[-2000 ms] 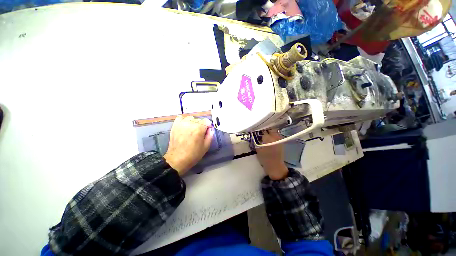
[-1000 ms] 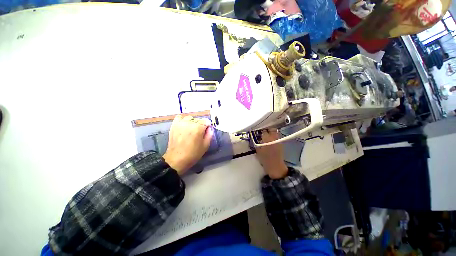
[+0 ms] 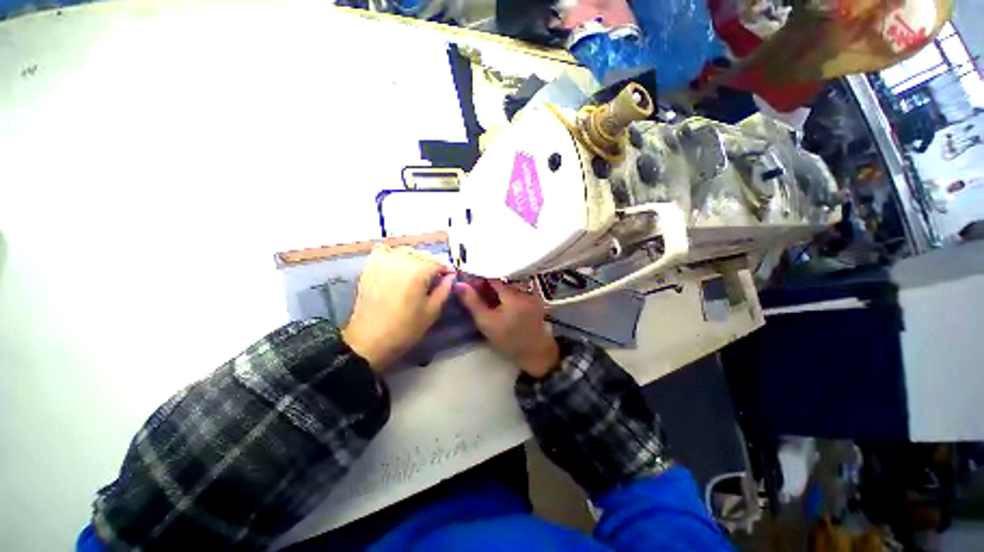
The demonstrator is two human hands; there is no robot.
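Observation:
A flat grey-blue template with an orange-brown strip along its far edge lies on the white table left of the sewing machine head. My left hand rests on the template, fingertips bent down at its right part. My right hand is beside it, below the machine head, its fingertips nearly meeting the left ones. Whether the fingertips pinch fabric or the template edge is too small to tell. The needle area is hidden behind the head and hands. A grey fabric piece lies right of my right hand.
The pale curved lever hangs over the bed on the right. Black fabric pieces and a wire frame lie left of the head. Blue plastic and bags crowd behind. The white table's near edge is close to my body.
My right hand has moved left from under the machine head to beside my left hand. More of the grey fabric piece shows. The whole view has shifted slightly. My left hand stays on the template.

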